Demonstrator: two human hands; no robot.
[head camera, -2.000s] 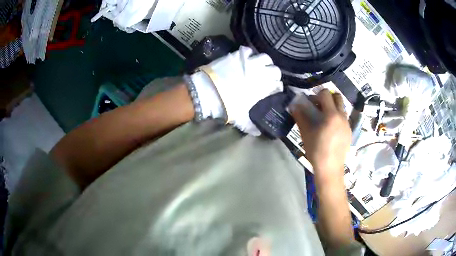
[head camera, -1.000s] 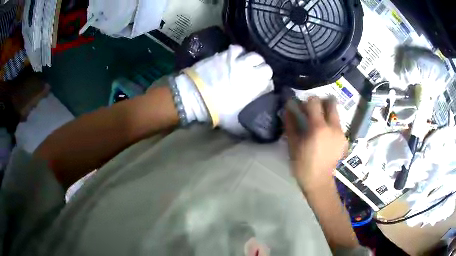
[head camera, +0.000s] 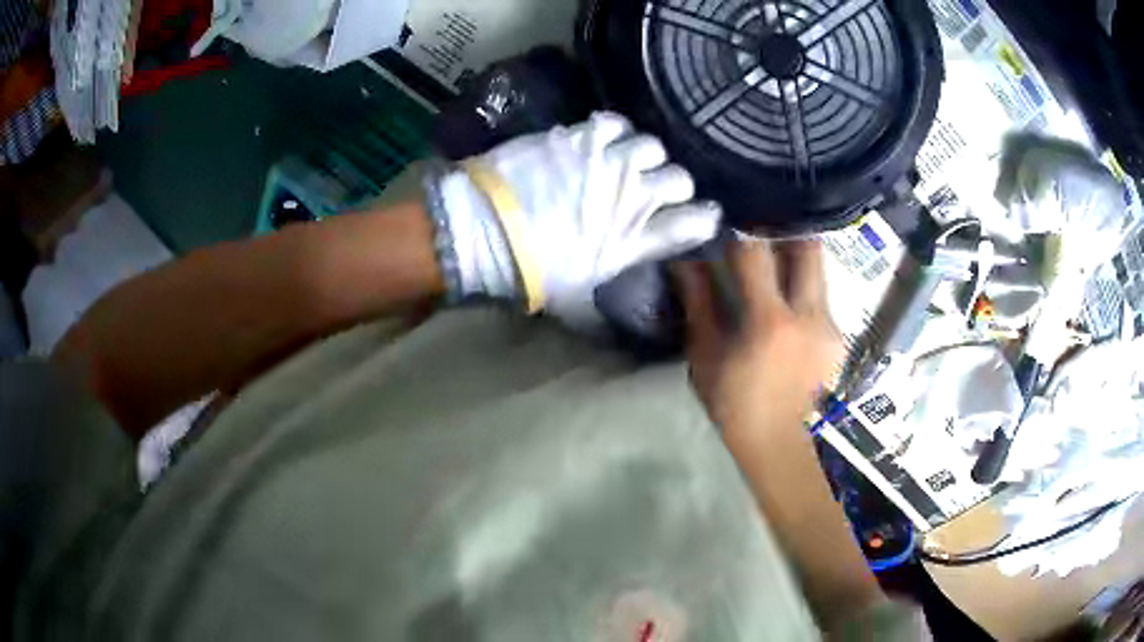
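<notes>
A black fan unit lies with its slatted rear grille (head camera: 780, 94) facing up at the top centre. Its dark base end (head camera: 642, 301) points towards me, against my shirt. My left hand (head camera: 580, 207), in a white knit glove with a tan band at the wrist, is closed on the base beside this end. My bare right hand (head camera: 768, 326) is blurred, its fingers bent against the right side of the base end. Whatever is between its thumb and fingers is too blurred and hidden to tell.
Printed carton sheets (head camera: 859, 257) lie under the fan. At right are white scraps (head camera: 1091, 414), a black-handled tool (head camera: 994, 454), a black cord and a blurred whitish bundle (head camera: 1066, 194). A teal crate (head camera: 286, 188) is at left, below white pieces (head camera: 282, 28).
The fan has shifted slightly right in view since one second ago. My left glove's fingers reach further over the base. My right hand has moved slightly left; the greyish thing in its fingers is less visible.
</notes>
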